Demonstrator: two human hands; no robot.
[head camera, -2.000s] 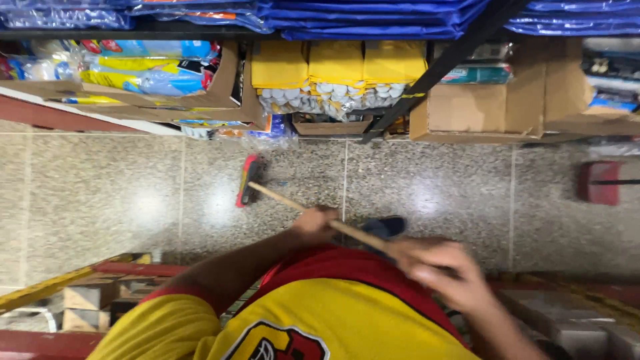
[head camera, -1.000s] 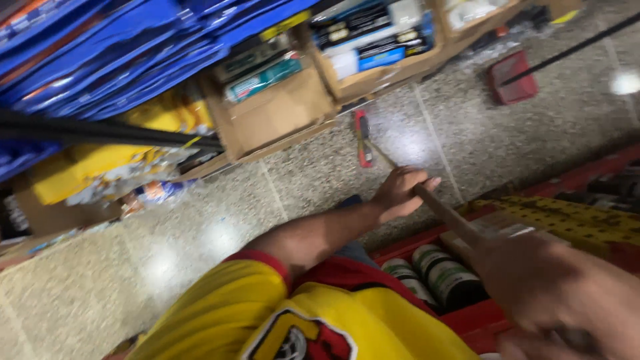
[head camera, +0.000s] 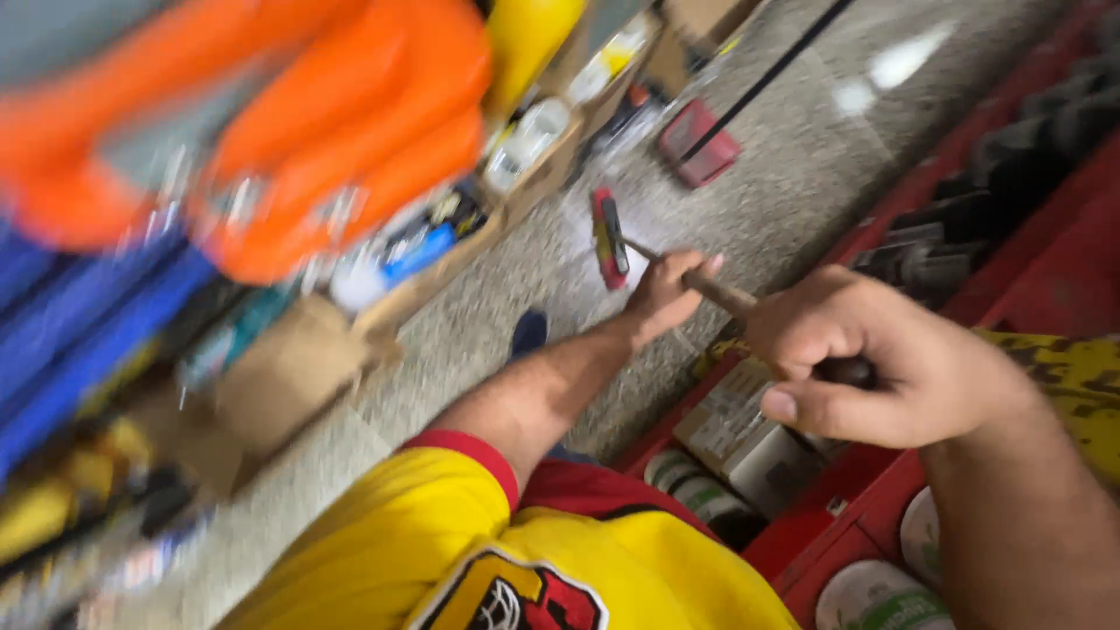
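A wooden broom handle (head camera: 719, 292) runs from my right hand down through my left hand to a red and dark broom head (head camera: 610, 238) on the speckled floor. My left hand (head camera: 669, 293) is wrapped around the middle of the handle. Near its top end, my right hand (head camera: 866, 359) grips the handle, and the dark rounded tip shows between thumb and fingers. Beyond the broom head stands a red dustpan (head camera: 699, 143) with a long black handle (head camera: 770, 80). The bristles cannot be made out.
On the left are shelves with orange packages (head camera: 350, 131), blue packages (head camera: 96, 324) and a cardboard box (head camera: 289, 376) low down. A red shelf (head camera: 814, 542) with white containers (head camera: 875, 595) and a carton (head camera: 726, 407) borders the right. My dark shoe (head camera: 529, 332) is on the floor.
The view has turned and moved along the aisle toward the dustpan. The broom head is now close to the dustpan; two seconds ago it was far to its left. Both hands have kept hold of the handle.
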